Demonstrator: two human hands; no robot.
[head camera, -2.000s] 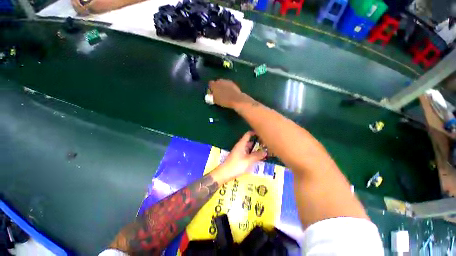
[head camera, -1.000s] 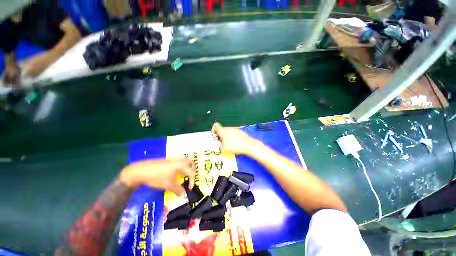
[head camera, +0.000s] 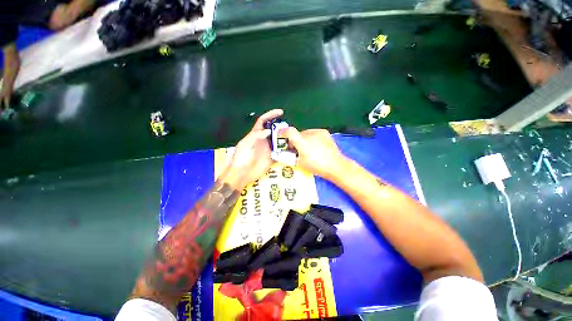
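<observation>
My left hand (head camera: 252, 150) holds a black plastic housing (head camera: 270, 125) above the far edge of the printed sheet (head camera: 364, 188). My right hand (head camera: 310, 149) is against it, with its fingers on a small circuit board (head camera: 281, 143) with white and silver parts at the housing. The fingers hide much of both, so how far the board sits inside cannot be told. A loose pile of black housings (head camera: 291, 235) lies on the sheet nearer to me.
Circuit boards (head camera: 158, 124) lie scattered on the dark green conveyor (head camera: 251, 75). A white plug with cord (head camera: 493, 168) is on the bench at right. A heap of black parts (head camera: 141, 24) and another person's arm (head camera: 9, 72) are at upper left. A blue bin edge shows at lower left.
My hands were apart, the left over the pile and the right at the sheet's far side. They have come together at the sheet's far edge, now with a housing and board between them.
</observation>
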